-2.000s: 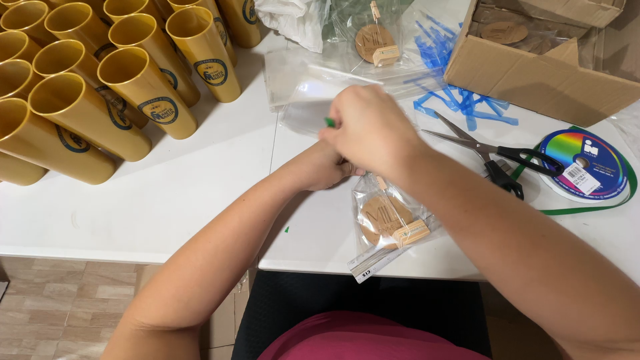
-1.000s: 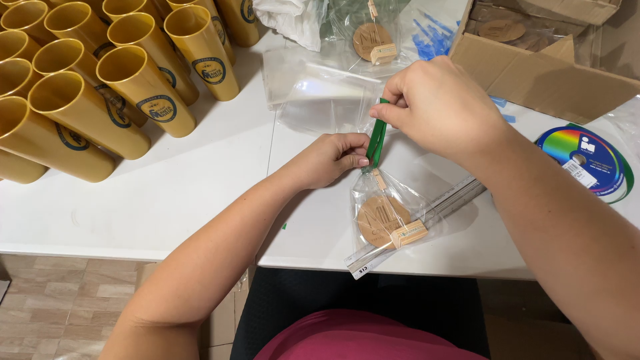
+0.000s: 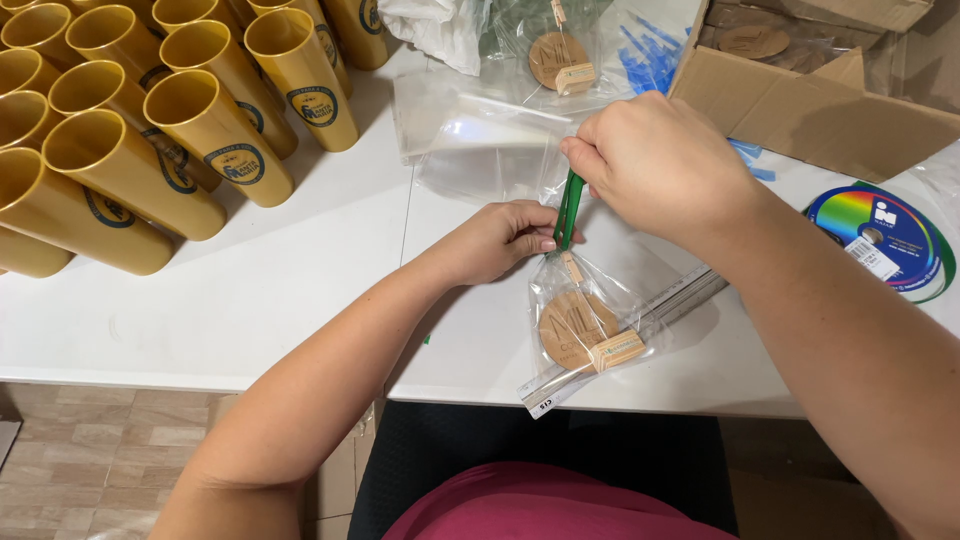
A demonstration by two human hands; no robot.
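Observation:
My right hand pinches the upper part of a green ribbon and holds it up above the neck of a clear plastic bag. My left hand grips the gathered neck of that bag where the ribbon meets it. Inside the bag are a round wooden disc with engraved writing, a small wooden block and a mini wooden clothespin. A ruler lies slantwise under the bag near the table edge.
Gold cups stand in rows at left. Flat clear bags and a filled bag lie beyond my hands. An open cardboard box, blue strips and a ribbon spool are at right.
Two seconds ago my hands were close together over the bag's neck; my right hand has since risen with the ribbon. The black-handled scissors seen then at right are now mostly hidden by my right arm.

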